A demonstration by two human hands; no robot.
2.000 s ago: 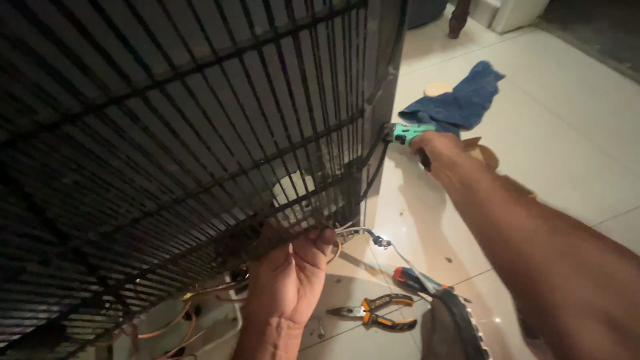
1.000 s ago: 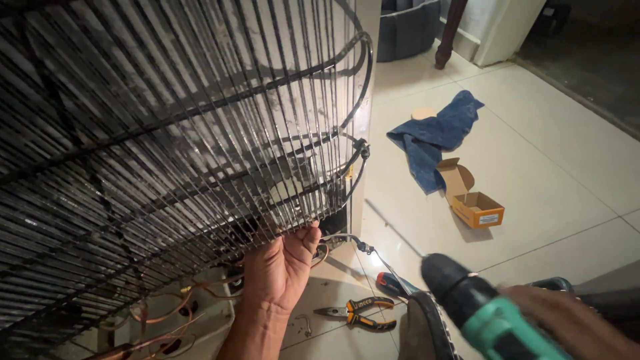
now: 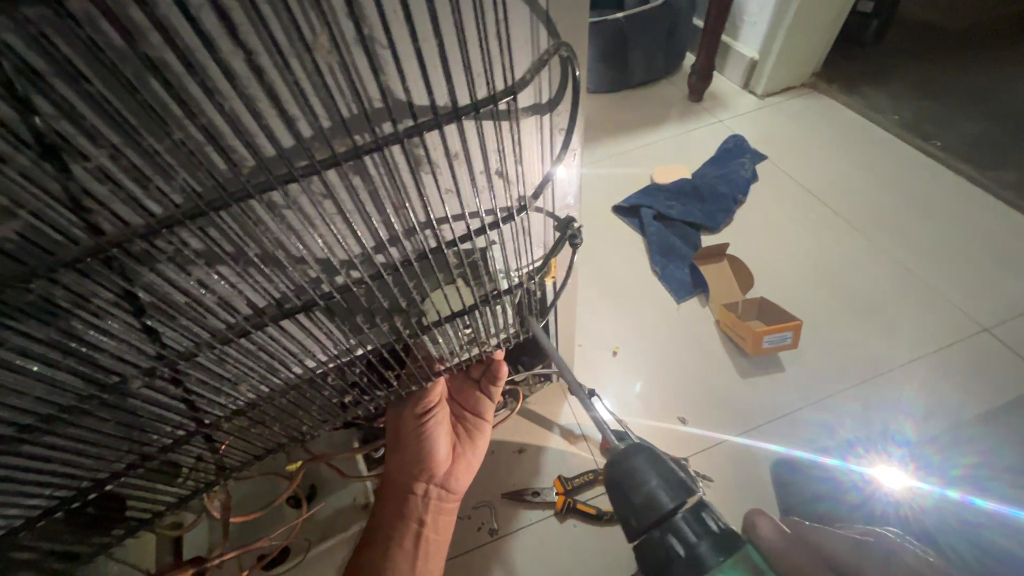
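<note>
My left hand (image 3: 444, 432) reaches up under the lower edge of a black wire-and-tube condenser grille (image 3: 320, 240). Its fingertips are partly behind the wires, so what they touch cannot be told. At the lower right, my right hand (image 3: 824, 544) is on a green and black cordless drill (image 3: 672, 504). The drill's long bit (image 3: 568, 376) points up and left, its tip at the grille's lower right corner. A pale part (image 3: 448, 302) shows behind the wires. Long-nose pliers (image 3: 560, 494) with orange and black handles lie on the floor between my hands.
A blue cloth (image 3: 688, 212) and an open small cardboard box (image 3: 760, 326) lie on the tiled floor at right. Copper tubes (image 3: 264, 512) run below the grille. A dark tub (image 3: 640, 44) and a wooden furniture leg (image 3: 710, 52) stand behind. A bright light (image 3: 892, 478) glares at lower right.
My right hand was beside the grille's right edge, then drew back low with the drill. Now the bit points at the grille's lower corner. My left hand has stayed under the grille.
</note>
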